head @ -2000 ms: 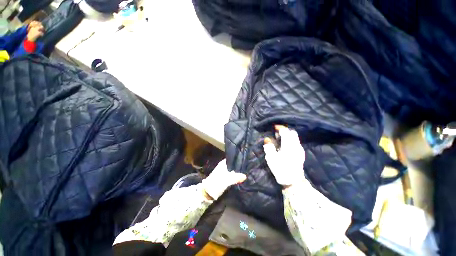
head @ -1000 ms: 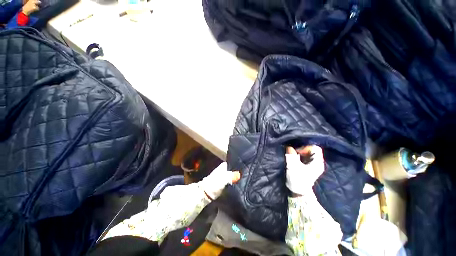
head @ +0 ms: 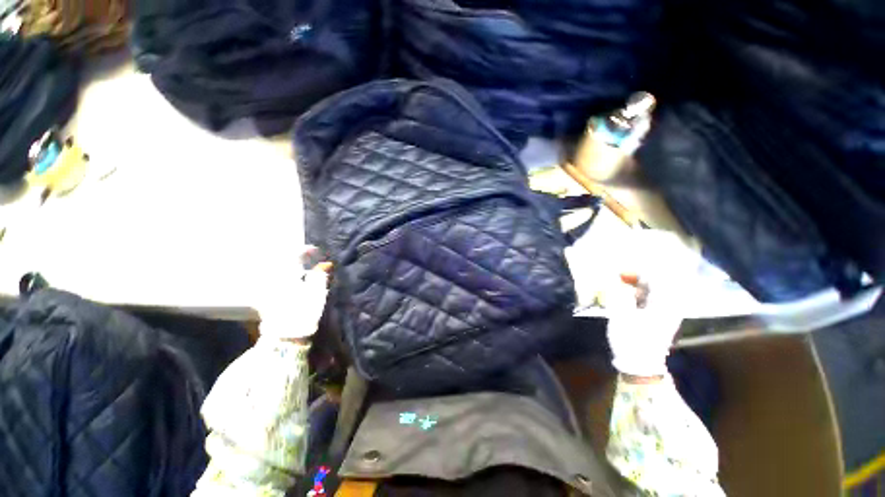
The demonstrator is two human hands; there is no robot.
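A dark quilted backpack [head: 446,262] stands at the table's front edge, its front pocket facing me and its lower end at my apron [head: 446,435]. My left hand [head: 296,299], in a thin white glove with bare fingertips, grips the backpack's left side edge. My right hand [head: 648,301], gloved the same way, is off the backpack, over the table edge to its right. Its fingers look curled, and whether they hold something small cannot be told. A dark strap loop [head: 580,218] sticks out at the backpack's right side.
A tan tool cup [head: 602,155] with a bottle and metal tools stands at the back right, a wooden stick [head: 597,191] beside it. Dark bags lie across the back and right [head: 728,204]. Another quilted backpack [head: 92,388] is at lower left. An open carton [head: 776,398] is below right.
The view has swung right. My right hand has come away from the front pocket and moved out to the right. The pocket flap now lies flatter. My left hand has moved up the backpack's side.
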